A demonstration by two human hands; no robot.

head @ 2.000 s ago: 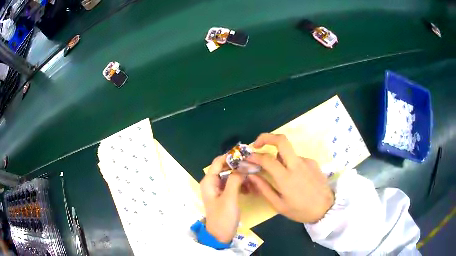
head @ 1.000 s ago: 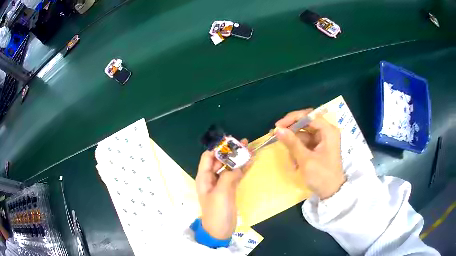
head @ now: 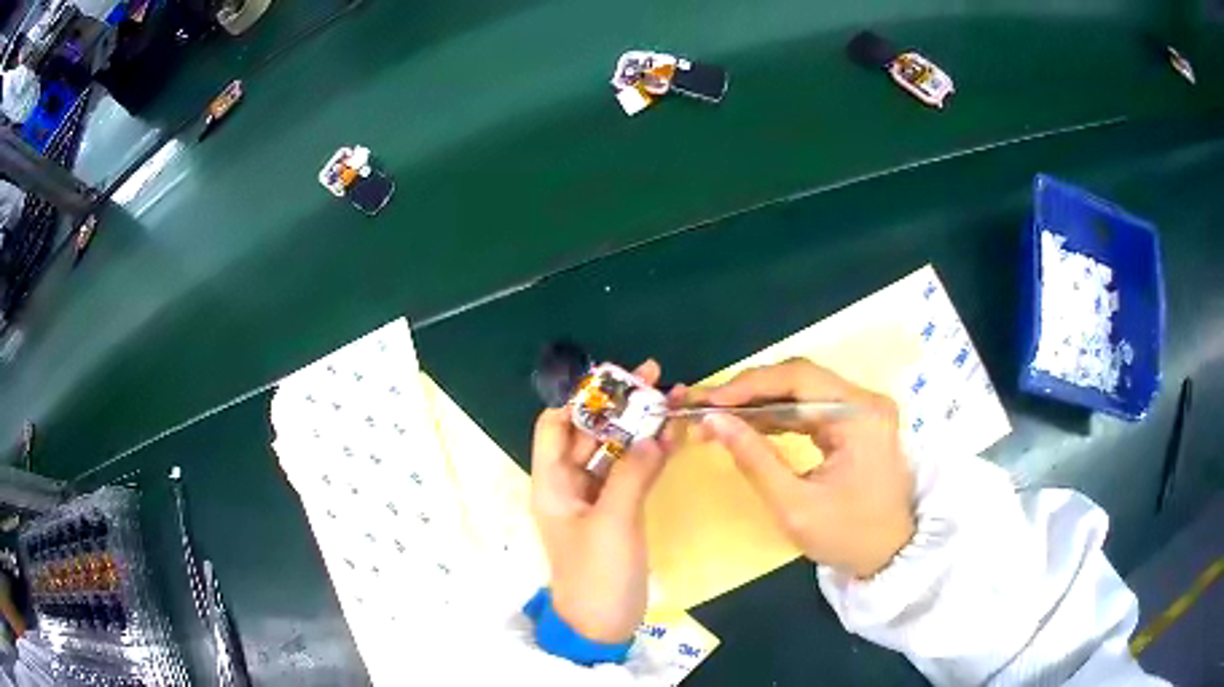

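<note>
My left hand (head: 588, 523), with a blue wrist strap (head: 575, 633), holds a device subassembly (head: 616, 407) by its edges. Its white shell shows an orange and dark inside, and a black display module (head: 561, 372) hangs at its upper left. My right hand (head: 819, 463) holds silver tweezers (head: 772, 407), their tip at the right part of the shell. Whether the tip touches it or grips a piece I cannot tell. The yellow adhesive sheet (head: 718, 517) with blue print lies under both hands.
Stacked liner sheets (head: 389, 497) lie at left, with a blister tray (head: 81, 577) and thin tools (head: 215, 611) beyond. A blue parts bin (head: 1141, 322) with white bits stands at right, beside a dark pen-like tool (head: 1176, 443). The green conveyor belt (head: 470, 175) carries several units.
Two seconds ago both hands were close around the unit; then the right hand held the tweezers away from it. Now the tweezer tip is at the shell. Belt units have shifted right since one second ago.
</note>
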